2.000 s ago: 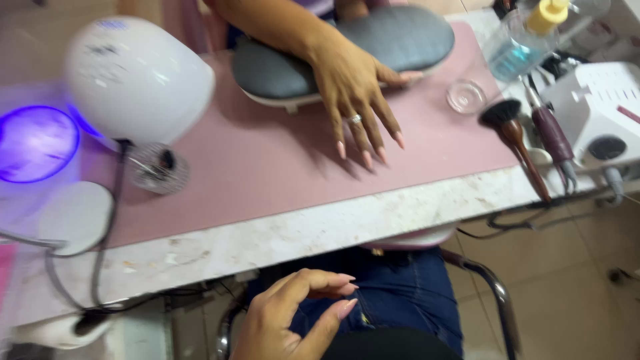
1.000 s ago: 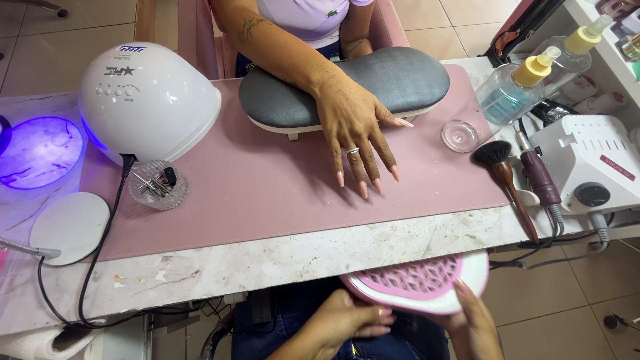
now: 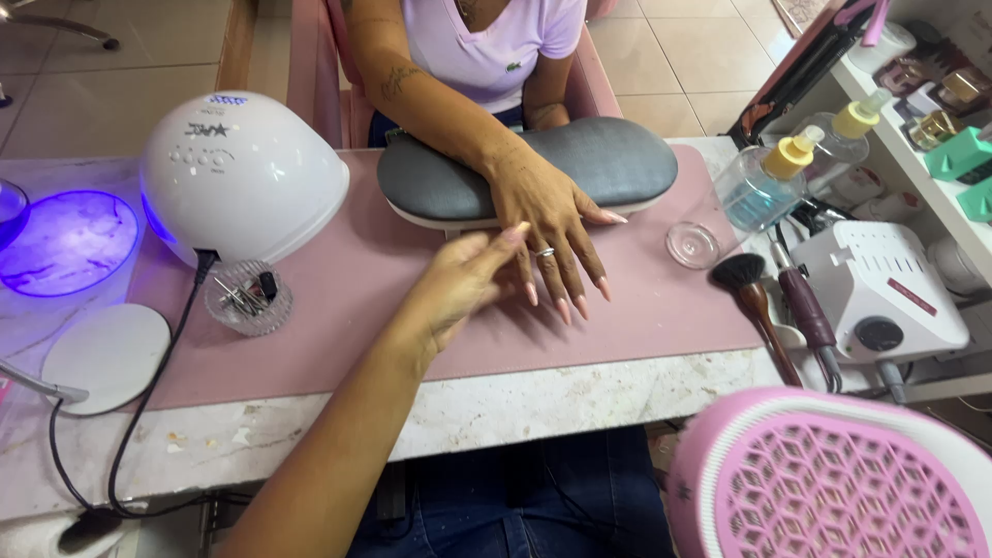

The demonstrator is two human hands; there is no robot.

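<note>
My left hand (image 3: 465, 283) reaches over the pink mat (image 3: 333, 333), blurred, its fingertips close beside the other person's hand (image 3: 539, 201); whether they touch I cannot tell. That hand wears a ring and long pink nails, and its wrist lies on the grey padded armrest (image 3: 620, 167). A pink and white device with a honeycomb-like grille, likely a nail dust collector (image 3: 837, 480), is at the lower right. My right hand is hidden or outside the view, so its hold on the device does not show.
At the left stand a white nail lamp (image 3: 240, 178), a glass dish of small metal bits (image 3: 249, 298) and a round white lamp base (image 3: 107, 358). To the right are pump bottles (image 3: 763, 186), a brush (image 3: 756, 298), an electric nail file handpiece (image 3: 806, 306) and its control box (image 3: 891, 294).
The pink and white device has moved from below the table edge to the lower right, larger in view. My left hand has left it and moved up over the mat to the other person's hand.
</note>
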